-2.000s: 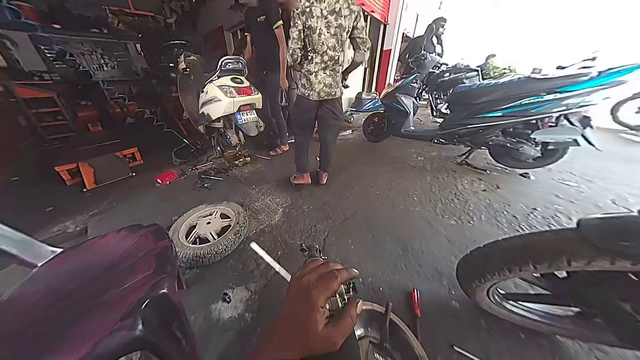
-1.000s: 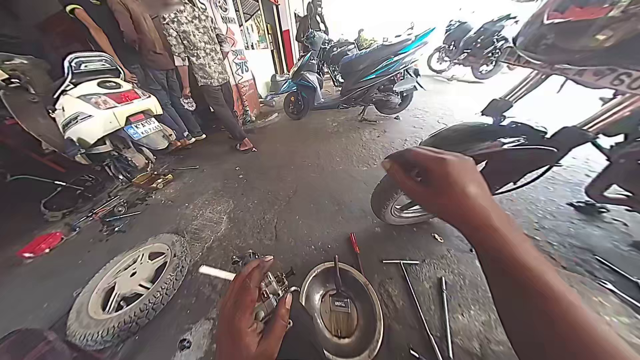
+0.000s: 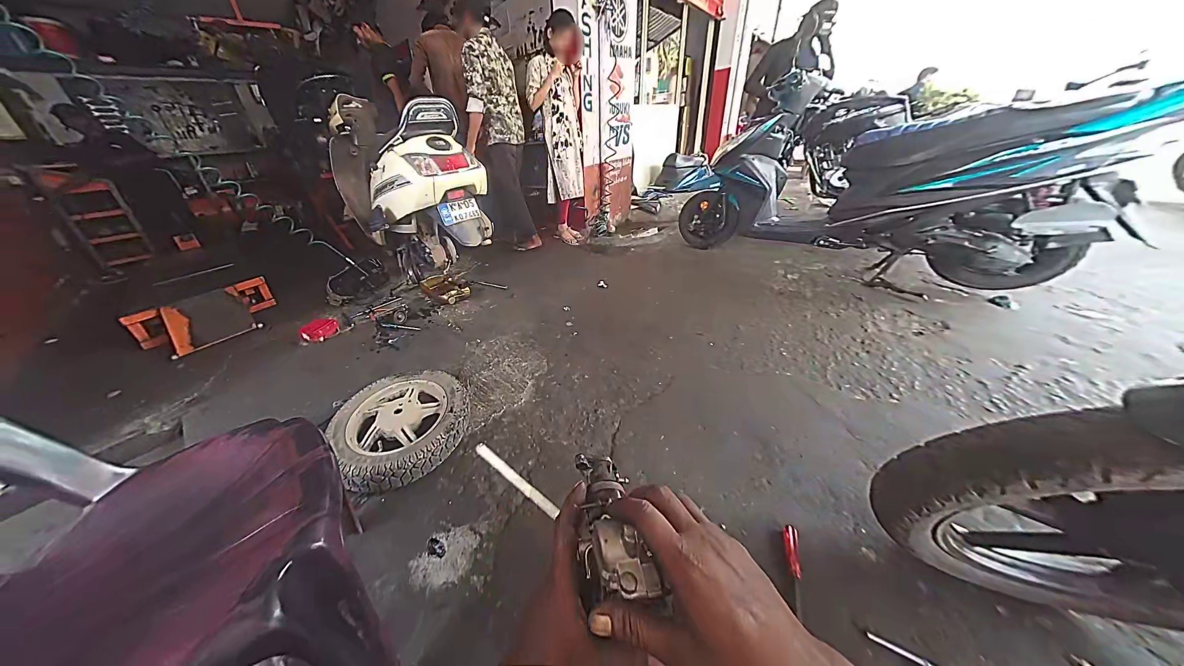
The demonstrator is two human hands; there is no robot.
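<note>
Both my hands are at a metal carburetor (image 3: 622, 560) low in the middle of the view. My left hand (image 3: 560, 592) grips it from the left side, with the fingers partly hidden behind it. Across its right side lie the fingers of my right hand (image 3: 712, 583), the thumb pressed near its lower end. A white tube (image 3: 516, 479) sticks out to the upper left beside my left hand. On the ground to the right of my right hand is a screwdriver with a red handle (image 3: 791, 552).
A detached scooter wheel (image 3: 400, 427) lies at left, behind a dark purple body panel (image 3: 176, 564). A motorcycle tyre (image 3: 1008, 499) stands at right. Farther off are a cream scooter (image 3: 430, 176), a blue and black scooter (image 3: 888, 194), an orange stand (image 3: 199, 319), a red object (image 3: 319, 330) and several people.
My right hand, raised at the right one second ago, is now on the carburetor beside my left. The view has swung, and the metal bowl seen earlier no longer shows.
</note>
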